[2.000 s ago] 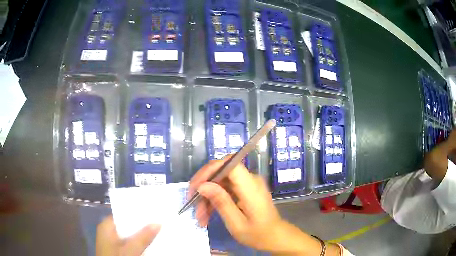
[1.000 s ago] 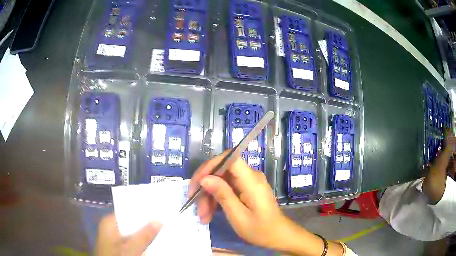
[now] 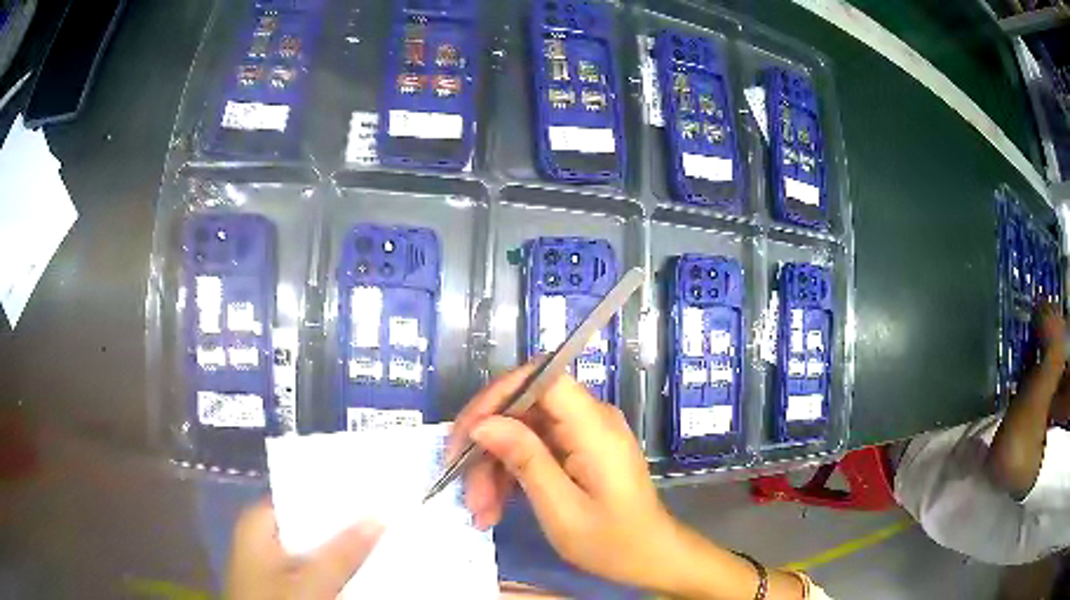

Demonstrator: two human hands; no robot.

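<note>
My right hand [image 3: 563,469] holds slim grey metal tweezers [image 3: 575,342] between thumb and fingers. Their pointed tip is over the white label sheet [image 3: 387,469]; whether it touches cannot be told. My left hand [image 3: 293,560], blurred at the bottom edge, holds the sheet with its thumb on top. Beyond the hands lies a clear blister tray [image 3: 469,197] with two rows of blue-purple phones, such as this one [image 3: 704,352], each with a white label at its lower end. My right hand and the tweezers partly cover the middle phone of the near row.
White sheets [image 3: 33,223] and a black flat object [image 3: 73,59] lie at left on the dark green bench [image 3: 909,270]. At right are another phone tray [image 3: 1023,264], another person's arm [image 3: 1033,404], a white sleeve [image 3: 968,481] and a red stool [image 3: 845,481].
From two seconds ago, the tray shifted right in view, then slightly back left. Both hands, the sheet and the tweezers hold nearly the same pose. The other person's hand moved at the right tray.
</note>
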